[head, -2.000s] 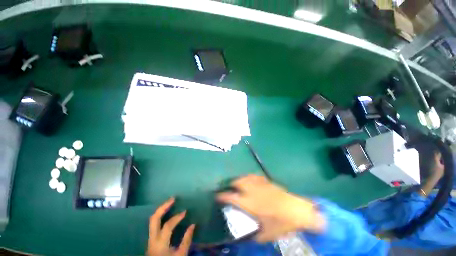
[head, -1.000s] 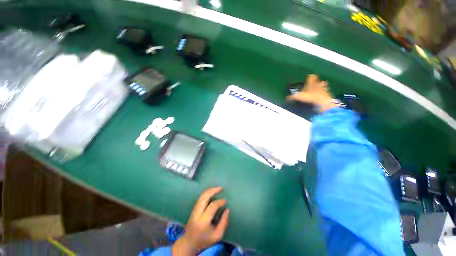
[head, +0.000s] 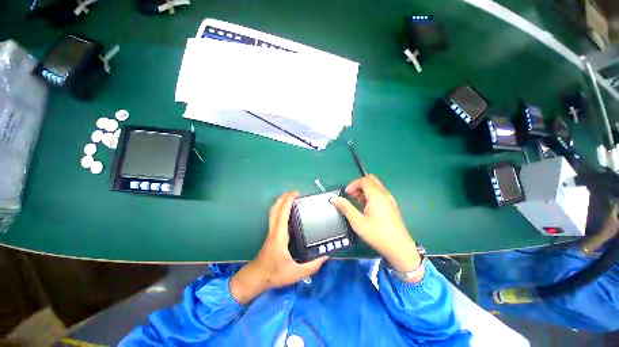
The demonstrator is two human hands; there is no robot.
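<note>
A black square panel meter (head: 322, 222) with a pale grey screen and a row of four buttons is between my hands near the bench's front edge. My left hand (head: 277, 247) grips its left side and lower corner. My right hand (head: 377, 220) is at its upper right, with the thumb on the screen's top corner and fingers at the top edge. A small white tab sticks out above the meter. Another panel meter (head: 151, 161) lies on the mat to the left, beside round white pads (head: 108, 139).
Stacked white sheets (head: 268, 85) lie ahead, a dark thin tool on them. Tweezers (head: 357, 158) lie beyond my right hand. Several meters stand far left and right. A white-grey box (head: 555, 196), black hose (head: 577, 288) and another person's blue sleeve (head: 543, 271) are at right.
My right hand has come back from the far side of the bench to the meter now held in front of me. My left hand has closed on this meter. The view has shifted.
</note>
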